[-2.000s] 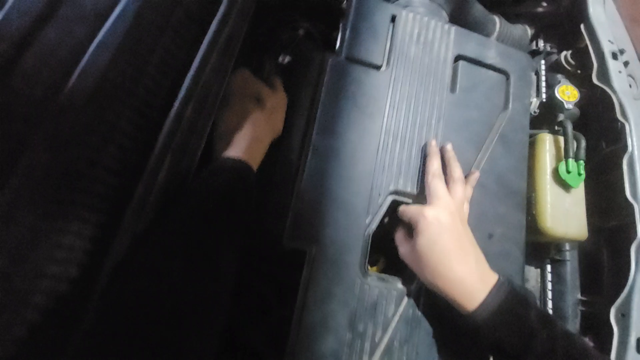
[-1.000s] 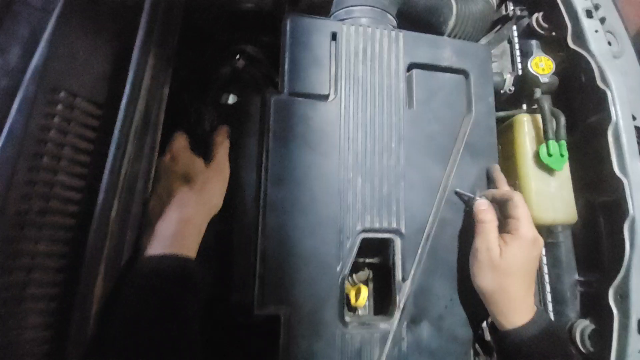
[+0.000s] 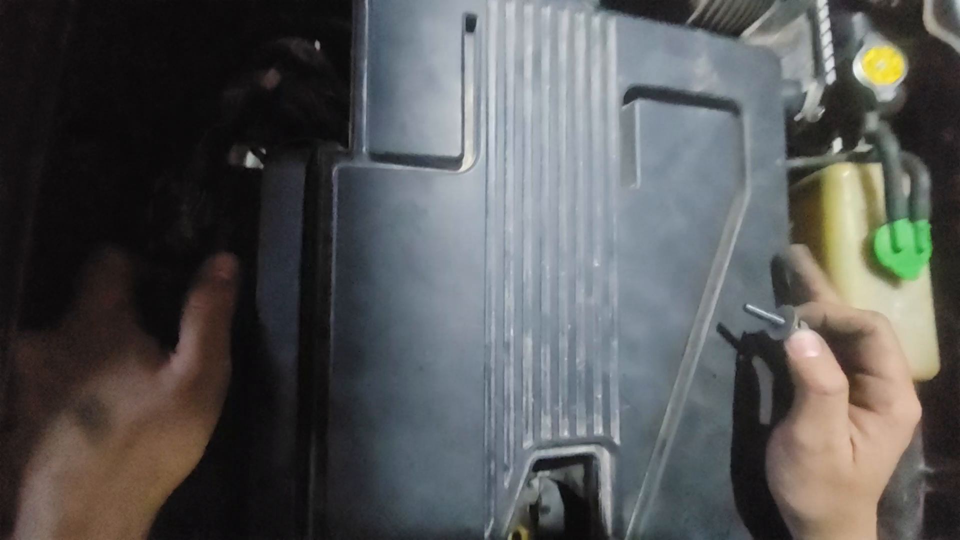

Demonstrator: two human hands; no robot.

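Between the thumb and fingers of my right hand is a small bolt with a washer-like head, its shank pointing up and left. That hand is just over the right edge of a black plastic engine cover, and the bolt's shadow falls on the cover. My left hand is in the dark gap left of the cover, thumb apart from the fingers. Nothing shows in it, though its fingertips are dim and blurred.
Right of the cover stand a yellowish coolant reservoir with a green cap and a radiator cap with a yellow top. A ribbed hose runs behind the cover. An opening in the cover shows engine parts below.
My right hand has moved from the opening in the cover to its right edge, and the bolt now shows in its fingers. My left hand remains in the gap. The view has moved closer.
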